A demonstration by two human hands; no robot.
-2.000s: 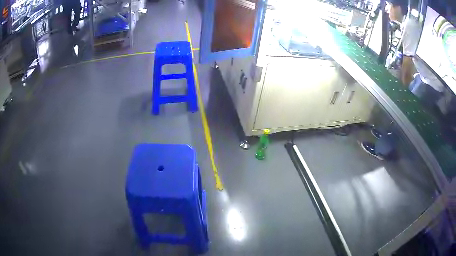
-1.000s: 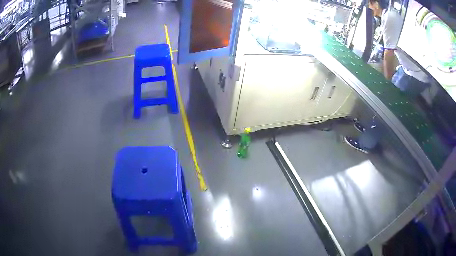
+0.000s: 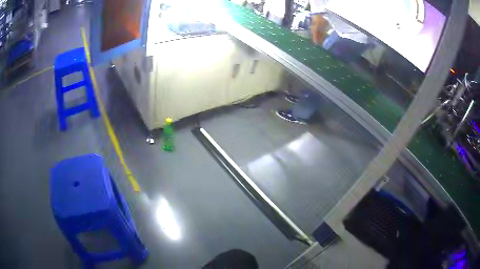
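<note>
Neither of my hands can be made out. A dark rounded shape [image 3: 231,259] is cut off by the bottom edge; I cannot tell what it is. The green conveyor belt [image 3: 337,73] with pale dots runs diagonally down to the right. A pale diagonal frame post [image 3: 392,142] crosses in front of it. A black keyboard [image 3: 381,220] lies at the lower right beside the post. Metal fixtures and wires [image 3: 458,118] with a purple-blue glow are at the right edge, blurred.
Two blue stools [image 3: 81,184] stand at left by yellow floor tape [image 3: 113,137]. A cream cabinet [image 3: 195,79], green bottle [image 3: 168,135] and long floor bar [image 3: 252,186] are ahead. A person's shoe [image 3: 291,116] shows below the belt. A bright monitor [image 3: 389,23] is beyond it.
The view has swung right, so stools, cabinet and bottle sit further left. The post, keyboard and machine fixtures now show more fully, and the dark shape has appeared at the bottom.
</note>
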